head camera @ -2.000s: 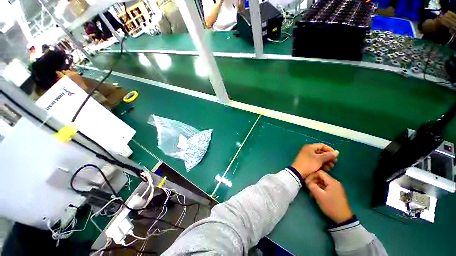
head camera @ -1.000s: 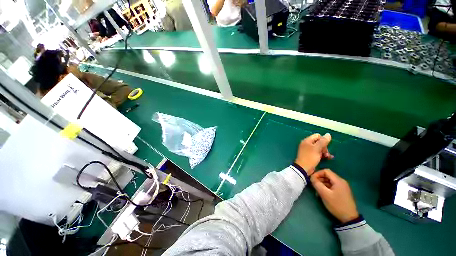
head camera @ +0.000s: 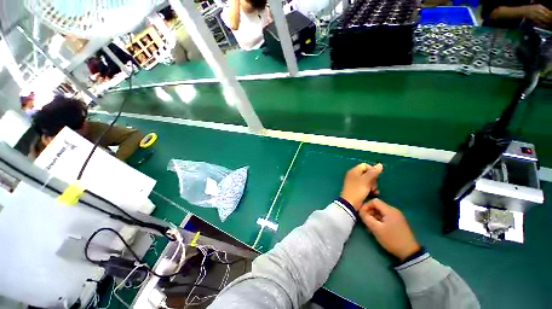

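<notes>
My left hand [head camera: 361,184] is over the green bench top [head camera: 321,181], fingers curled together with the thumb; nothing shows in it. My right hand [head camera: 390,229] lies just behind it, fingers curled at the left wrist, also with nothing visible in it. A small metal-and-white screw feeder [head camera: 505,192] stands at the right, with a silvery pile [head camera: 496,221] in its front compartment. A black screwdriver [head camera: 469,166] is beside it, partly merging with dark cables. A clear plastic bag of small pale parts [head camera: 229,190] lies to the left of my hands.
A pale strip [head camera: 363,146] and an upright post [head camera: 221,66] border the bench. White panels [head camera: 48,223] and tangled cables [head camera: 203,265] are at left, near a yellow tape roll [head camera: 148,140] and a person. Black trays [head camera: 372,45] and metal parts [head camera: 460,45] stand across the line.
The view has shifted, bringing the feeder more fully into the picture and a fan into the top left. My hands stay close together, with the left fingers slightly raised compared with the earliest frame.
</notes>
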